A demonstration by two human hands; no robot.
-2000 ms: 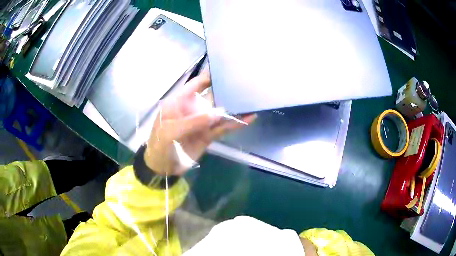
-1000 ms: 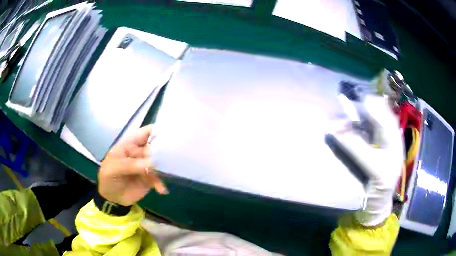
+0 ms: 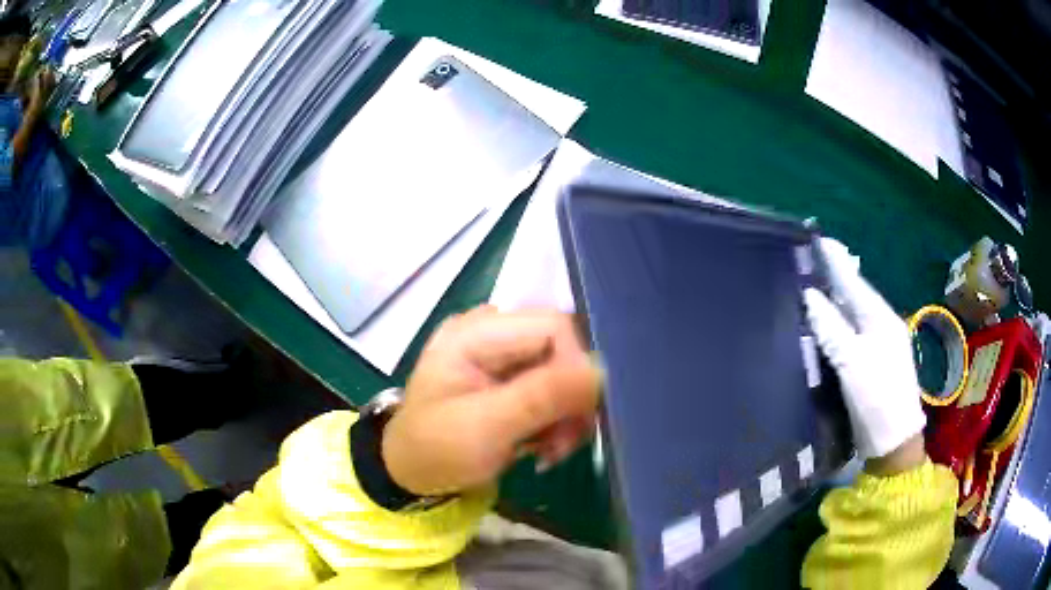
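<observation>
A tablet back housing is held up off the bench, tilted, with its dark inner side facing me. Small pale squares run along its lower and right edges. My right hand, in a white glove, holds its right edge. My left hand, bare with a black wristband, is at its left edge with fingers curled; the hand is slightly blurred. White sheets lie on the bench behind the housing and are partly hidden by it.
A housing lies on white sheets to the left, beside a tall interleaved stack. At right are a yellow tape roll, red dispenser and small bottle. Other housings lie at the far side. A person stands lower left.
The held housing has turned from its pale outer face to its dark inner side and now stands steeper. The clear film seen at my left hand earlier no longer shows.
</observation>
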